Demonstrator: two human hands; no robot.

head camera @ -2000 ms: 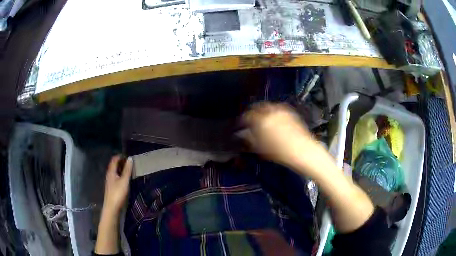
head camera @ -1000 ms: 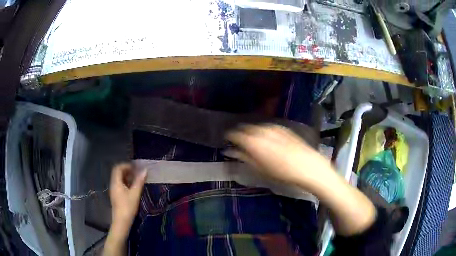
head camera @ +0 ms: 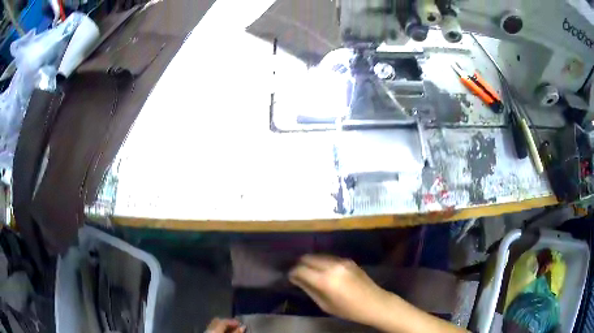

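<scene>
A paler strip (head camera: 293, 323) lies across the wearer's lap at the bottom edge of the picture. A dark brown cloth piece (head camera: 410, 281) lies behind it, under the table edge. My right hand (head camera: 332, 283) is over the brown cloth, blurred, with its fingers bent down; I cannot tell whether it grips the cloth. My left hand (head camera: 225, 326) is cut off by the bottom edge, with only fingertips showing near the strip's left end; its hold is hidden.
A Brother sewing machine (head camera: 521, 32) stands on the white table (head camera: 208, 162). Orange-handled snips (head camera: 480, 91) and slim tools (head camera: 531, 143) lie on its bed. Brown cloth (head camera: 71, 156) hangs over the left side. White bins stand left (head camera: 156, 279) and right (head camera: 498, 273).
The view has tipped up, showing the machine and more table. The lap, strip and both hands sit lower in the picture, and my left hand is now mostly cut off.
</scene>
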